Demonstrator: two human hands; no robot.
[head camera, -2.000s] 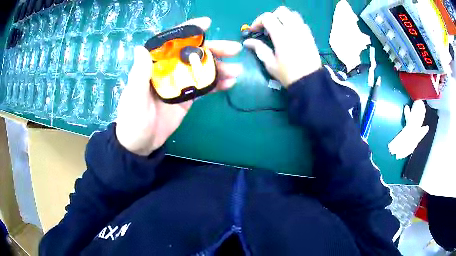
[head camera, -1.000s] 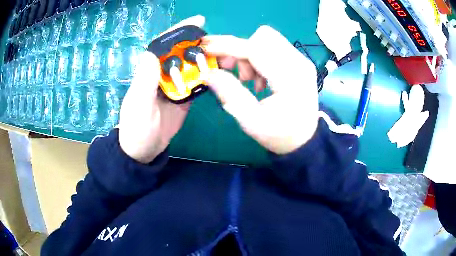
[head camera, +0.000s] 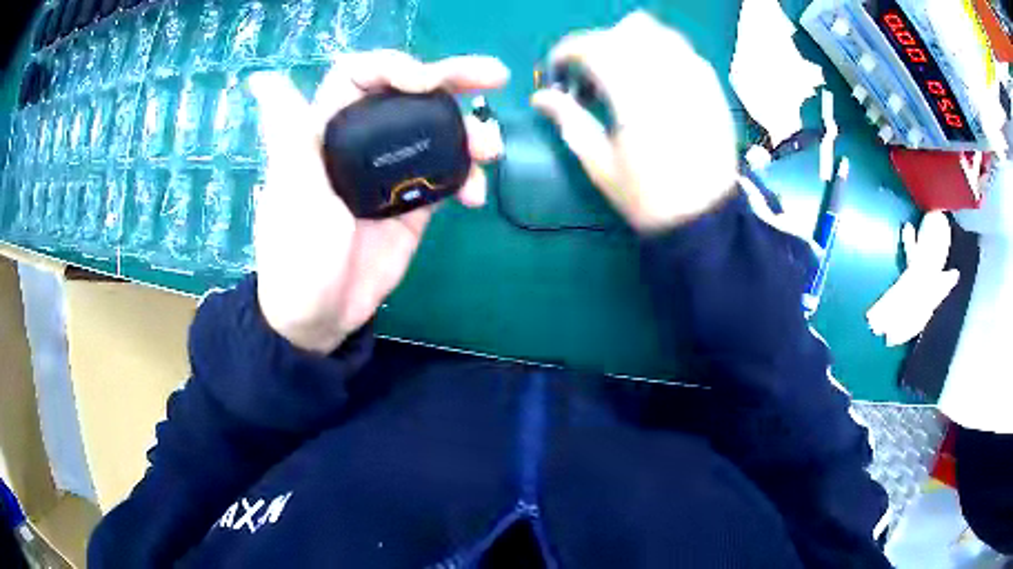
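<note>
A black charging case (head camera: 398, 153) with its lid shut lies in my left hand (head camera: 333, 245), with a thin orange line and a small light spot at its front edge. My left fingers curl around its far side and right side. My right hand (head camera: 655, 128), blurred, is to the right over the mat. Its thumb and fingers close around a small dark thing with an orange spot, perhaps an earbud; my fingers mostly hide it. A small dark thing with a pale part (head camera: 481, 109) shows beside my left fingertips. A thin black cable (head camera: 544, 227) curves on the mat.
A clear blister tray (head camera: 133, 145) is at left, with black cases in its far pockets. A meter (head camera: 905, 72) with red digits is at upper right, above a red box (head camera: 939, 178). White paper (head camera: 772, 78), a blue marker (head camera: 826, 228) and a white glove-like piece (head camera: 916, 283) lie at right.
The case was open with two earbuds in it a second ago and is now shut. My right hand has moved from the case away to the right, where it holds the small dark thing.
</note>
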